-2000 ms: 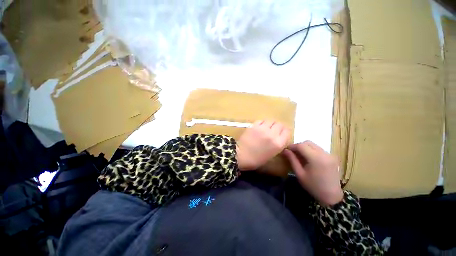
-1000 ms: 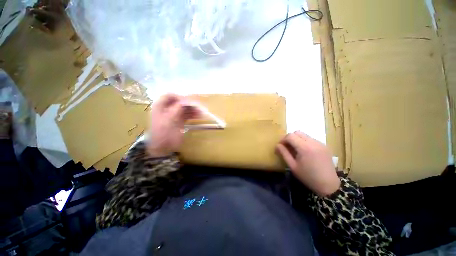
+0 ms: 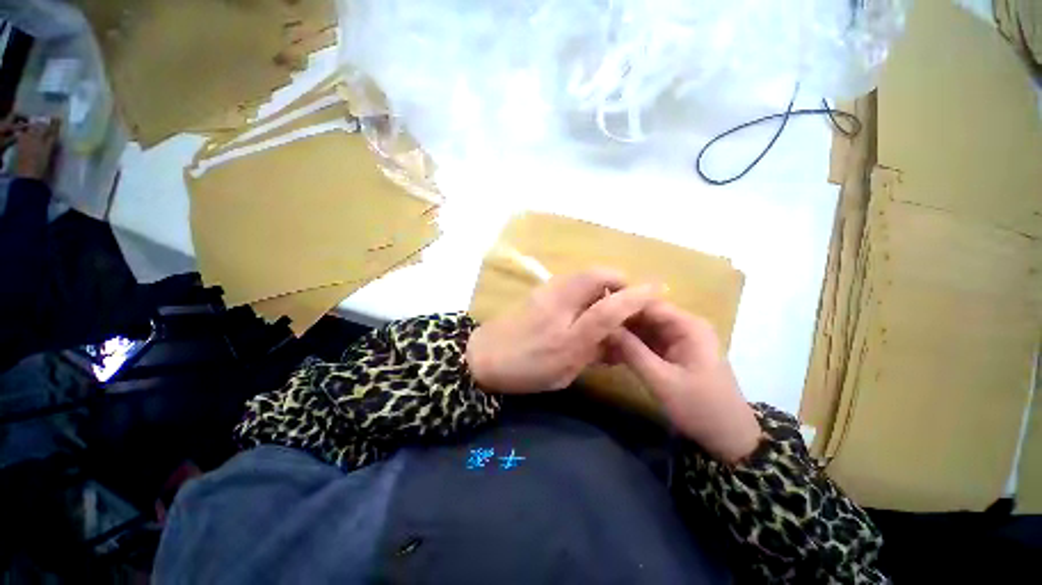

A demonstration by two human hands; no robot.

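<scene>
A tan kraft piece [image 3: 697, 280] lies on the white table directly before my body, slightly tilted. A white strip [image 3: 523, 264] shows on its upper left part and runs toward my fingers; the rest is hidden. My left hand [image 3: 562, 334] lies over the middle of the piece, fingers pointing right. My right hand [image 3: 682, 368] meets it from the right, fingers bent. The fingertips of both hands come together over the piece; what they pinch is mostly hidden.
A fanned kraft stack with white strips [image 3: 309, 217] lies left. Clear plastic film with loose white strips [image 3: 623, 86] lies at the far side. A black cord [image 3: 748, 166] lies right of it. Tall kraft stacks [image 3: 960, 343] line the right. Another person's hand [image 3: 34, 146] shows far left.
My left hand has moved right from the piece's left edge to its middle and meets my right hand. The strip now lies partly under my hands. The view has shifted, and the piece is more tilted.
</scene>
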